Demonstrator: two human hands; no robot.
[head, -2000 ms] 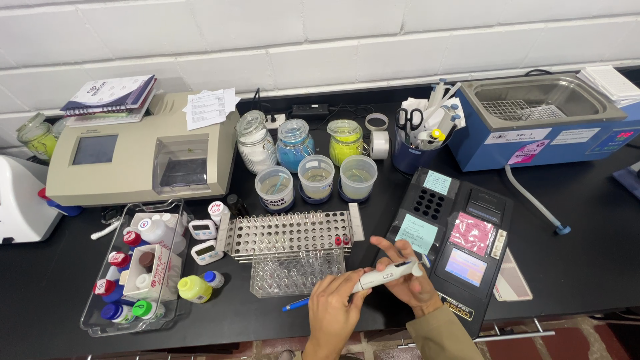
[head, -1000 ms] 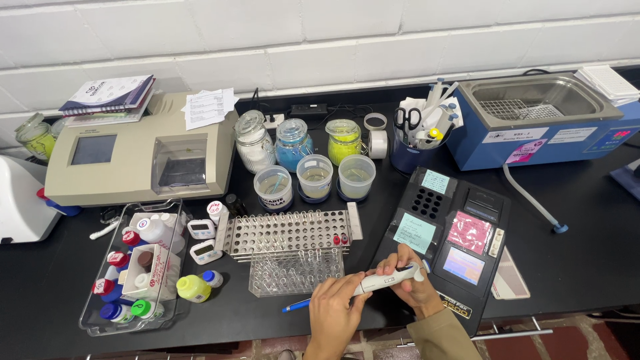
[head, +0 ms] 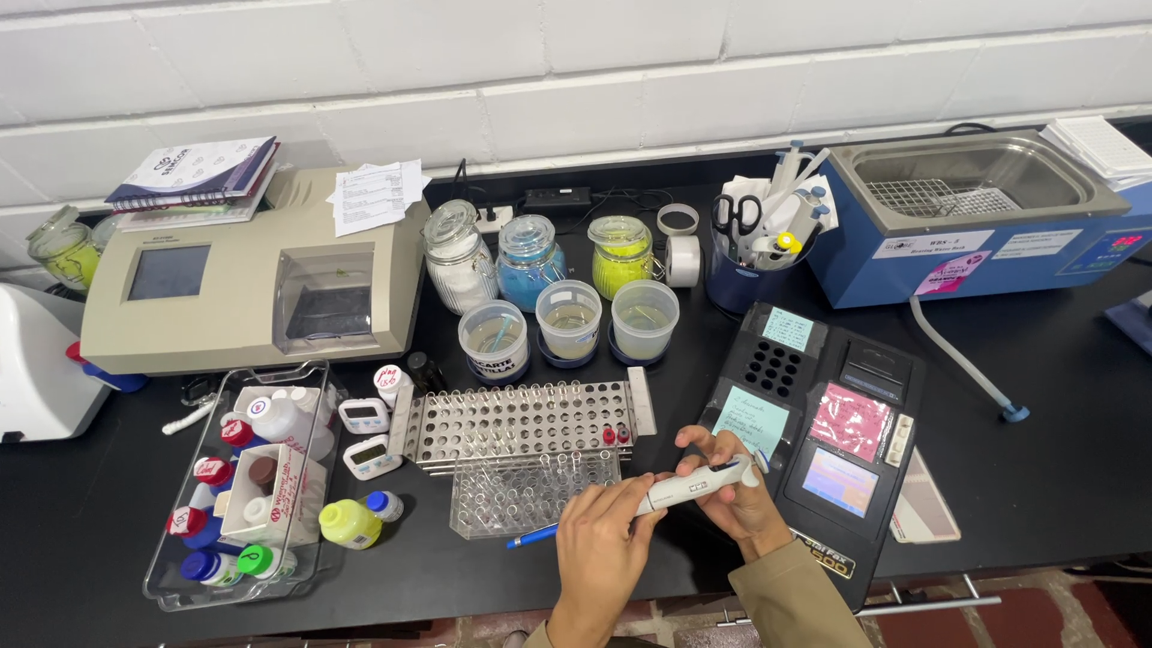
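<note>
A white micropipette (head: pixel 697 486) lies slantwise between my two hands, its plunger end to the right. My left hand (head: pixel 603 544) grips its lower part. The fingers of my right hand (head: pixel 733 495) are around the plunger end, with the index finger raised. Behind my left hand stand a metal test tube rack (head: pixel 531 418), with glass tubes and a couple of red-capped ones, and a clear plastic rack (head: pixel 504 504) of tubes. A blue pen (head: pixel 533 537) sticks out beside my left hand. Under and beyond my right hand is a black analyzer (head: pixel 837 576) with a lit screen.
Reagent bottles fill a clear bin (head: pixel 171 576) at left, near two timers (head: pixel 373 456) and a yellow bottle (head: pixel 349 524). Plastic cups (head: pixel 644 319) and glass jars (head: pixel 531 265) stand behind the racks. Farther back are a beige analyzer (head: pixel 225 306), a pen holder (head: pixel 747 283) and a blue water bath (head: pixel 981 261).
My right hand's fingers have shifted along the micropipette's plunger end, curling in and then spreading again. My left hand keeps its grip in nearly the same place.
</note>
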